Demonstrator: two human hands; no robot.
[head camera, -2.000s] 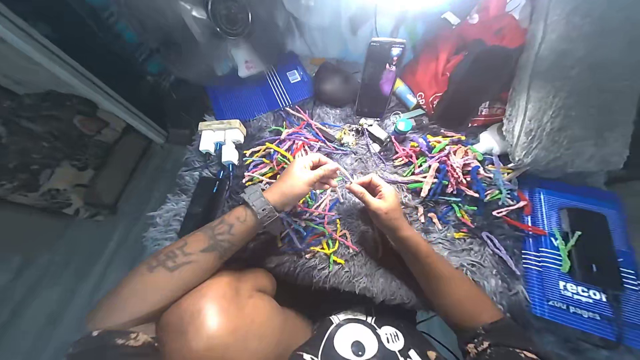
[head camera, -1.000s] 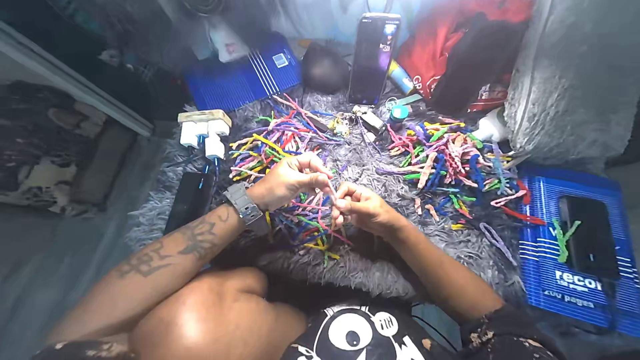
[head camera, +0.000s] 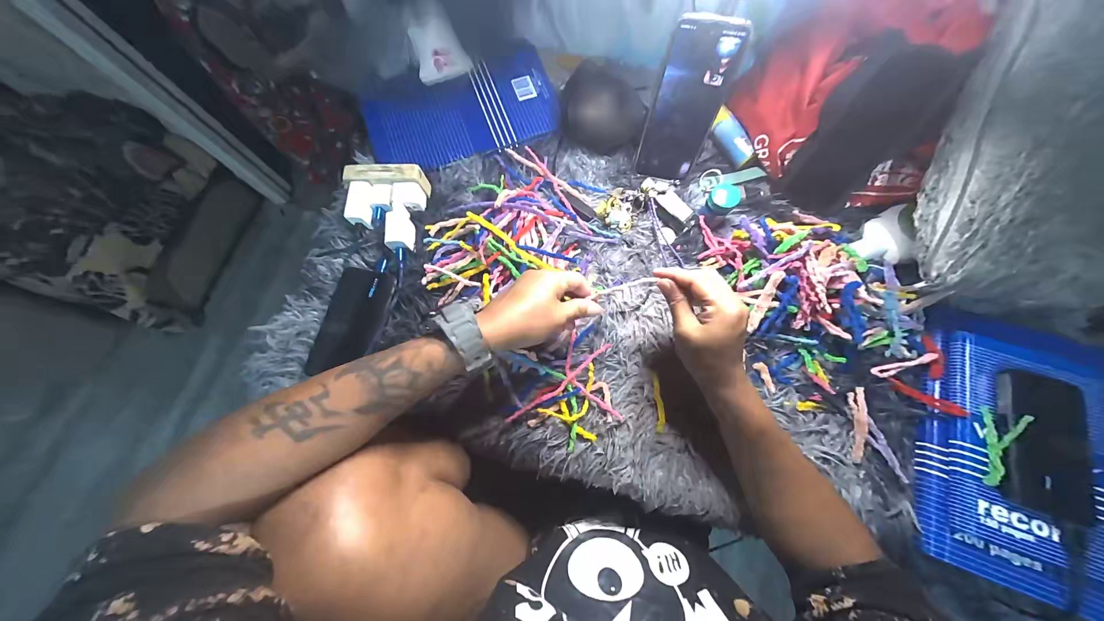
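Observation:
My left hand and my right hand face each other over a grey shaggy rug. A thin pale fuzzy stem, like a pipe cleaner, runs nearly level between them, one end pinched in each hand's fingertips. Beside and behind my left hand lies a loose pile of straight multicoloured fuzzy stems; a few more lie crossed below it. To the right of my right hand is a heap of shorter, thicker-looking twisted stems. One yellow stem lies alone between my forearms.
A phone stands propped at the back, near keys and a teal-capped item. White plugs in a power strip and a black power bank lie left. A blue notebook at right bears a dark phone and a green twisted stem.
My hands were close together one second ago; now they are farther apart, with the pale stem stretched between them.

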